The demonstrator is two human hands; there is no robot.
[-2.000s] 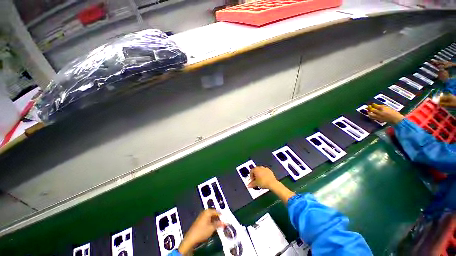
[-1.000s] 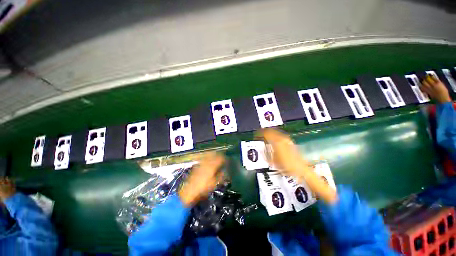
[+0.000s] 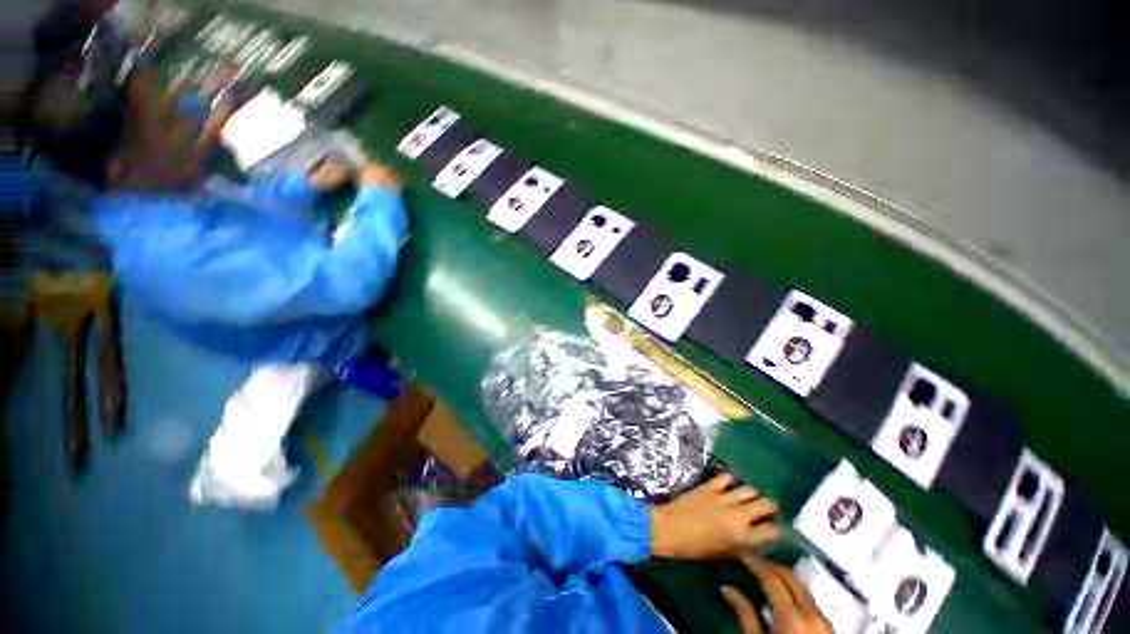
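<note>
My left hand [image 3: 713,518] is low over the green worktop, back up, its fingers a little apart, with nothing visible in it. It is just right of a clear poly bag [image 3: 545,384] with a heap of small black accessories [image 3: 644,446]. My right hand [image 3: 791,603] is cut off by the bottom edge, beside white cards [image 3: 846,514] with dark round marks that lie overlapping. Its fingertips are blurred and I cannot tell whether it holds anything. White insert trays [image 3: 799,343] and flat black boxes [image 3: 864,359] alternate along the belt.
A person in a blue smock [image 3: 248,248] sits to the left, hands at the worktop. An open cardboard carton [image 3: 359,495] stands low at the left, near a white bag [image 3: 254,434]. A tan strip [image 3: 675,359] lies along the belt edge. The grey partition [image 3: 967,149] runs behind.
The view has swung left, bringing the neighbour and carton in. My left hand is now right of the black heap, and both hands are close together beside the cards.
</note>
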